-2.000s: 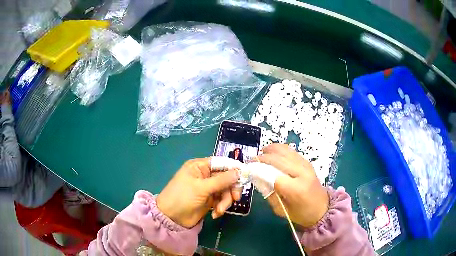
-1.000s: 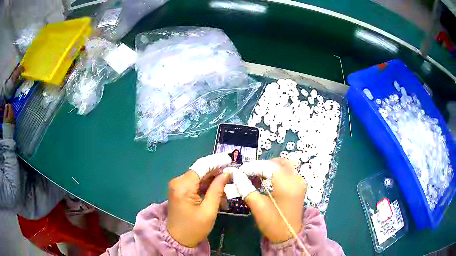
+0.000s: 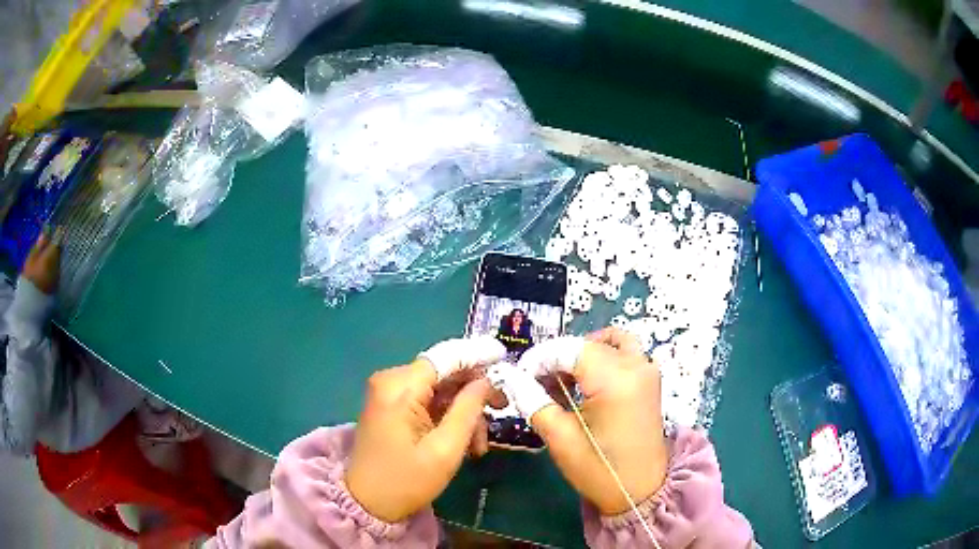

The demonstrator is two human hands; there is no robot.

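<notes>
My left hand (image 3: 413, 434) and my right hand (image 3: 607, 424) meet over the lower part of the black smartphone (image 3: 519, 292). White wraps cover the thumbs and forefingers. The fingertips are pressed together around a small whitish plastic piece (image 3: 497, 375), mostly hidden by the fingers. A thin tan stick (image 3: 601, 456) runs from under my right hand's fingers down past the wrist. White discs (image 3: 687, 268) lie spread on the clear tray (image 3: 733, 311) behind and right of my hands.
Large clear bag of pieces (image 3: 413, 139) at centre-left. Blue bin (image 3: 800, 257) holds a heap of pieces at right, beside a small labelled clear box (image 3: 794, 450). At left, a person's hand (image 3: 43, 263), a yellow tray (image 3: 70, 64) and a red stool (image 3: 118, 488).
My hands were lower and wider apart in grip two seconds ago; the wrapped fingertips now stand closer together. At far left the yellow tray has been tilted up and moved left.
</notes>
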